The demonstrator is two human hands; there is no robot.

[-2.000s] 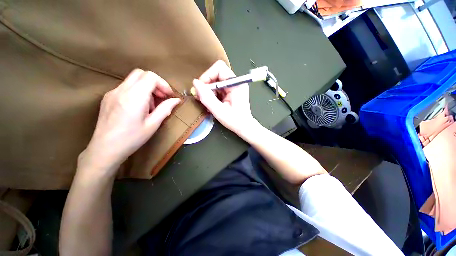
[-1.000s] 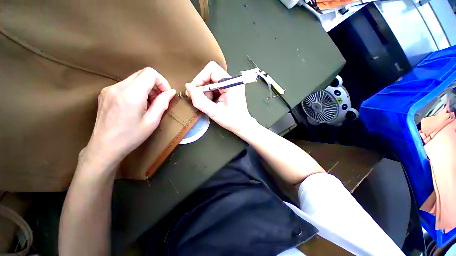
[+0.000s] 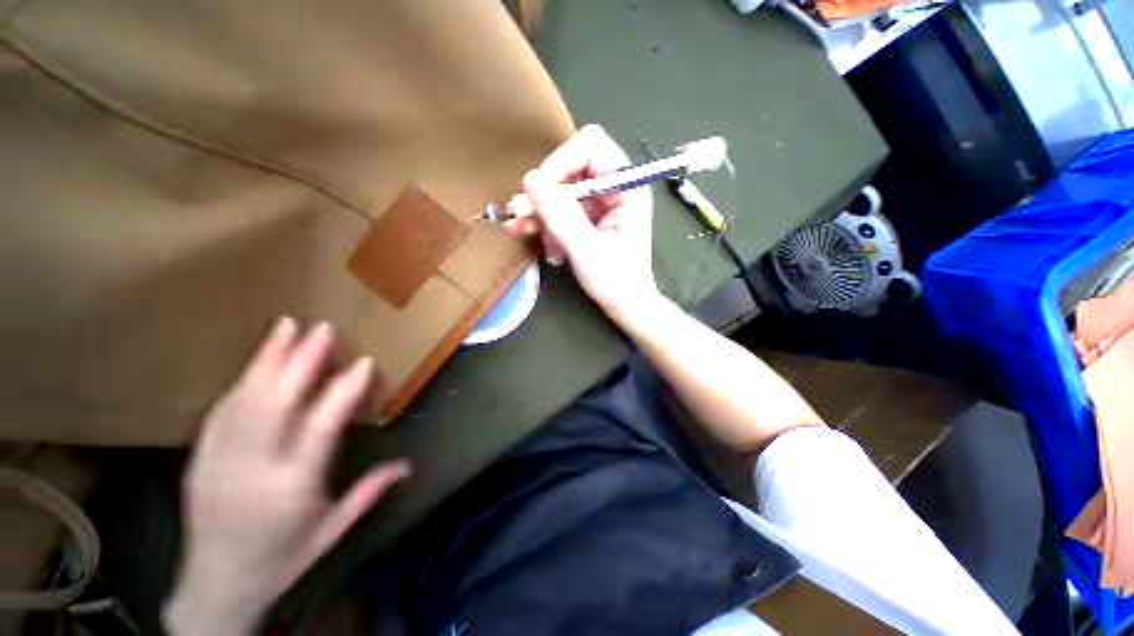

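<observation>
A large tan canvas bag body [image 3: 187, 261] lies over the left of the table. A reddish-brown leather patch [image 3: 407, 246] lies on it near the corner. Orange-brown leather trim [image 3: 460, 338] runs along its edge. My right hand [image 3: 594, 224] holds a slim white pen-like tool [image 3: 634, 175], its metal tip at the patch's right corner. My left hand [image 3: 280, 466] is slightly blurred, fingers spread, at the bag's lower edge, with nothing seen in it. A round white disc [image 3: 507, 308] is partly under the trim.
Dark green table [image 3: 746, 118]. A yellow-and-black corded tool [image 3: 700, 205] lies on it at the right. Beyond are a panda-shaped fan [image 3: 827, 267] and a blue crate [image 3: 995, 298] with leather scraps. My dark apron [image 3: 585, 522] is at the near edge. A pale brown strap [image 3: 62, 522] is at lower left.
My left hand has let go near the tool tip and moved down and left, fingers spreading. The leather patch now shows. The pen-like tool has shifted slightly right, still in my right hand.
</observation>
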